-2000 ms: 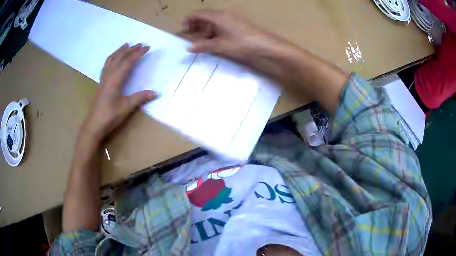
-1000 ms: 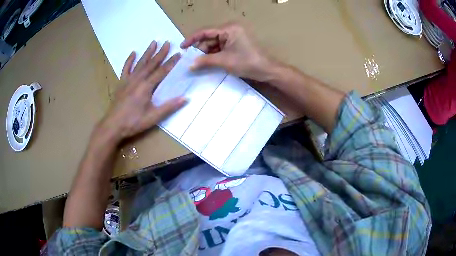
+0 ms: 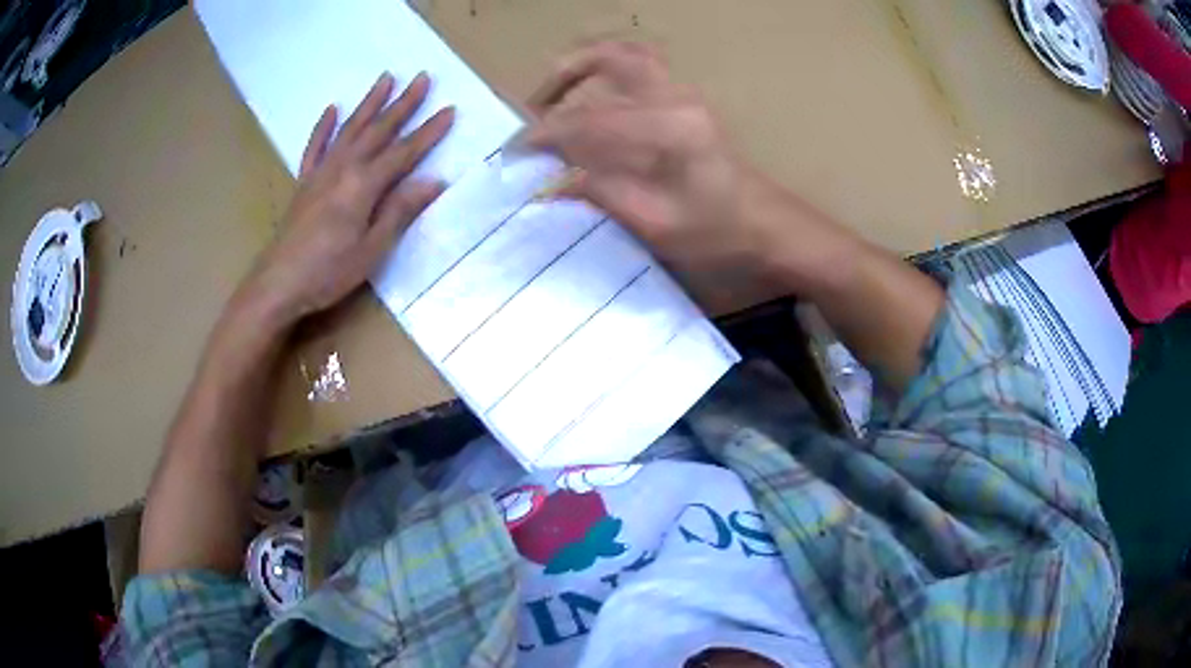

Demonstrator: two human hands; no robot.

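A long white label sheet (image 3: 549, 313) with thin dark cross lines lies slantwise over the table edge, its near end by my shirt. My left hand (image 3: 353, 196) rests flat on the sheet with its fingers spread. My right hand (image 3: 640, 144) is blurred at the sheet's right edge, thumb and fingers close together near a lifted pale edge; whether it grips that edge cannot be told. A round white plastic base (image 3: 50, 298) with curved slots lies at the far left.
The cardboard-covered table (image 3: 810, 105) has a whitish patch at right. More bases (image 3: 1061, 39) are at upper right beside a person's red sleeve (image 3: 1156, 248). Spare white sheets (image 3: 1045, 313) fan out low at right. Another base (image 3: 277, 568) shows below the table edge.
The sheet has shifted down toward me and shows more cross lines. My left hand has moved slightly left and up. My right hand has moved slightly right and is blurred.
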